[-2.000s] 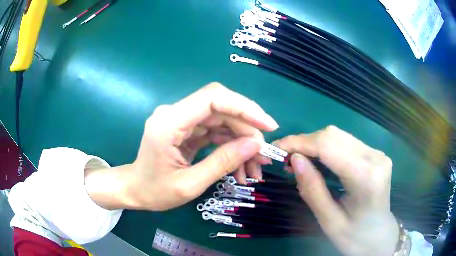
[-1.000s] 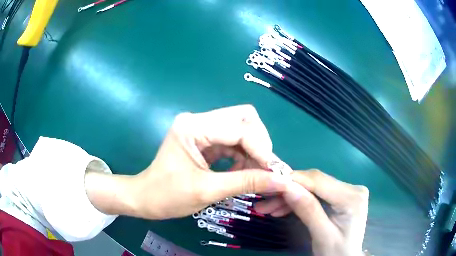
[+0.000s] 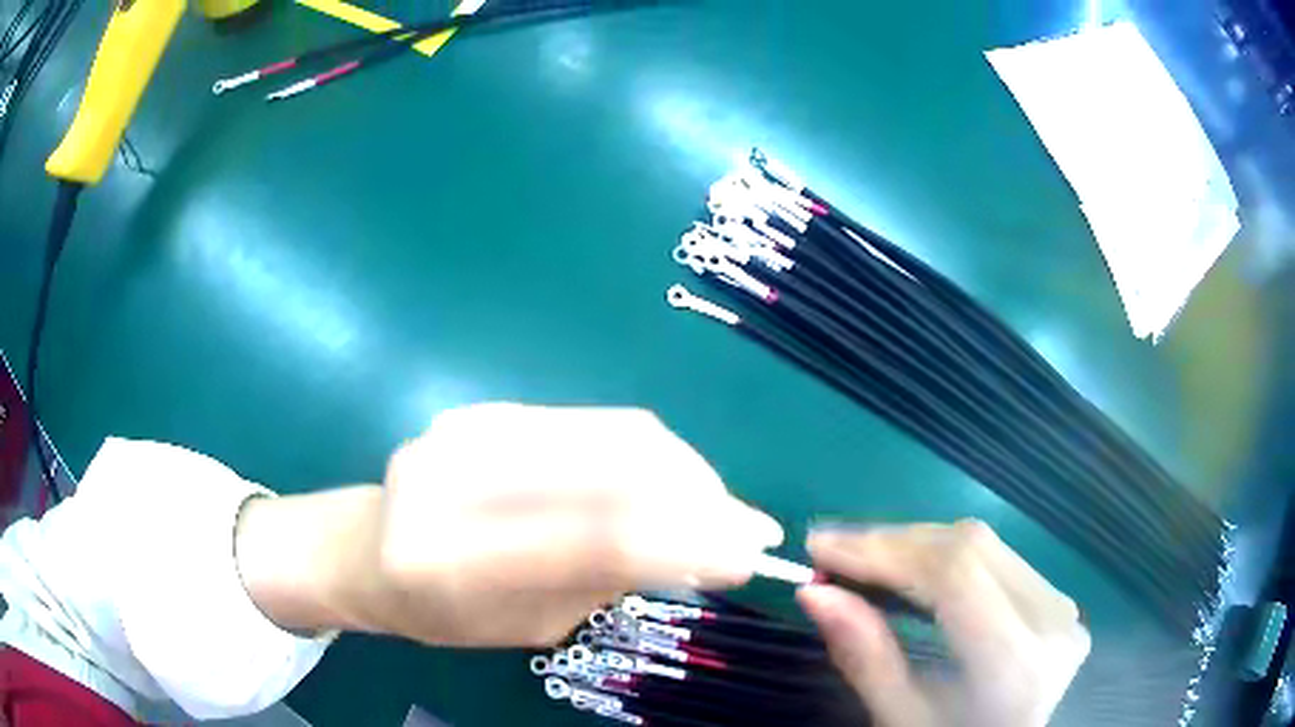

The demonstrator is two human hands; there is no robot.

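My left hand (image 3: 554, 526) is closed around the ring end of a cable lead, so the ring terminal is hidden. A white marker sleeve (image 3: 784, 568) shows between my two hands, with a bit of red at its right end. My right hand (image 3: 952, 611) pinches the lead at the red part, its black wire running back under the fingers. Below the hands lies a bundle of black leads (image 3: 767, 660) with ring terminals and white sleeves, partly covered by my hands. Another fanned bundle (image 3: 966, 369) lies at upper right.
The heat gun's yellow handle (image 3: 125, 93) is at upper left, its black cord (image 3: 47, 284) running down. Two spare leads (image 3: 320, 81) with red bands lie beside it. Yellow tape (image 3: 355, 17) is at the top. A white paper sheet (image 3: 1129, 171) lies at upper right.
My left hand has turned, now showing its back, and both hands sit lower in view. The sleeve shows again between them. The view has shifted, bringing more of the bench top in.
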